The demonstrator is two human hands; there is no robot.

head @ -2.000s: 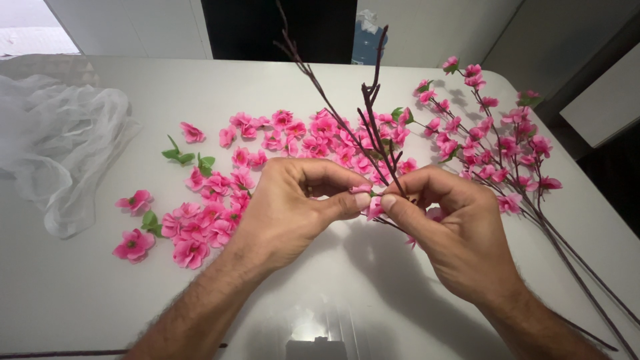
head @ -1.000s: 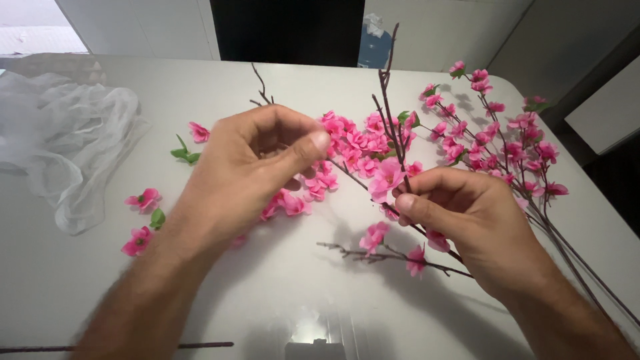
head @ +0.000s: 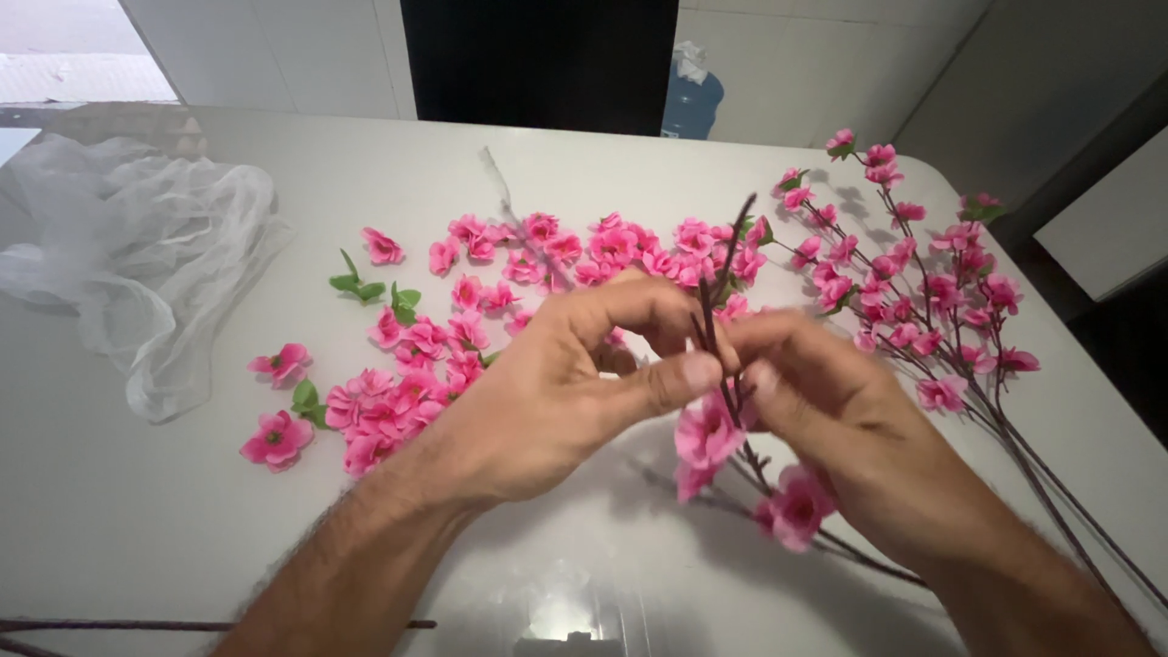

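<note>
Between my hands is a dark artificial branch [head: 750, 461] with bare forked twigs at its top and several pink fabric blossoms [head: 709, 433] lower down. The thumb and fingers of my left hand [head: 584, 374] pinch the stem just above these blossoms. My right hand [head: 830, 411] is close against the same spot, its thumb and fingertips at the stem; the exact contact is blurred. The branch's lower stem runs beneath my right hand. Behind my hands, loose pink blossoms [head: 388, 411] are spread over the white table [head: 137, 520], partly hidden by my left hand.
Finished-looking branches with pink blossoms [head: 899, 265] lie at the right. Crumpled sheer white fabric [head: 164, 265] is at the left. Small green leaves [head: 358, 287] lie among the loose blossoms. A dark bare stem [head: 219, 626] crosses the near left edge. A blue container [head: 692, 100] stands beyond the table.
My left hand has moved right, from apart from my right hand to the upper stem beside it. The held branch has shifted, and its blossoms now hang below my fingertips.
</note>
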